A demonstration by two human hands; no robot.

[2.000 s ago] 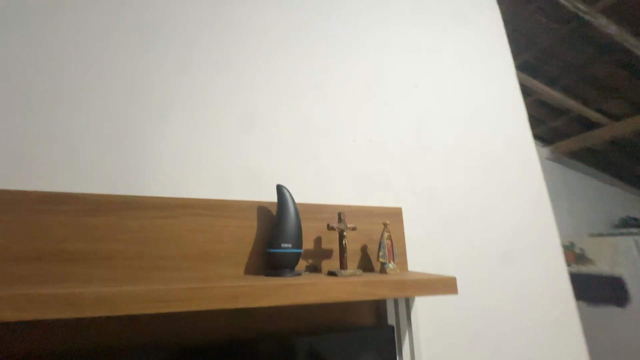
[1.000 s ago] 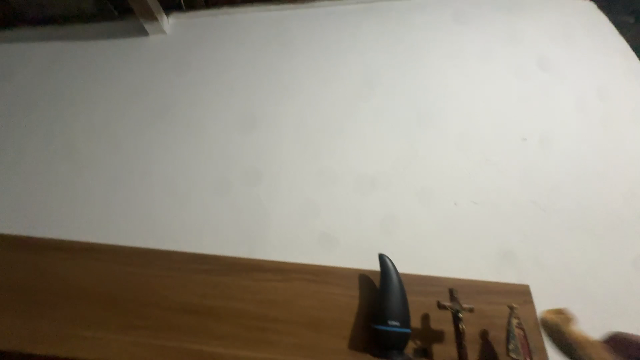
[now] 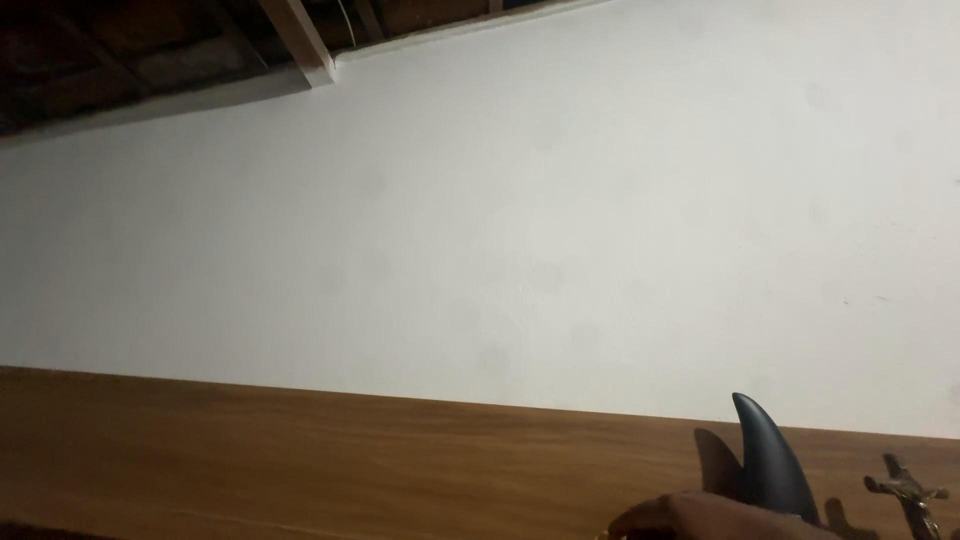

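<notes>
My right hand (image 3: 712, 517) shows only in part at the bottom edge, in front of the lower part of a dark, horn-shaped device (image 3: 772, 465). Its fingers point left. Whether they touch the device or hold anything is hidden by the frame's edge; a small golden spot shows near the fingertips. Right of the device, a small crucifix (image 3: 907, 491) stands tilted in the view, its base cut off. My left hand is out of view.
Behind these things runs the wooden back panel (image 3: 337, 457) of a shelf, against a white wall (image 3: 480, 225). A roof beam (image 3: 300, 37) and a dark ceiling (image 3: 150, 52) show at the top left.
My right hand, at the right edge beside the small figurine one second ago, is now in front of the horn-shaped device. The figurine has left the view, which has shifted up and left.
</notes>
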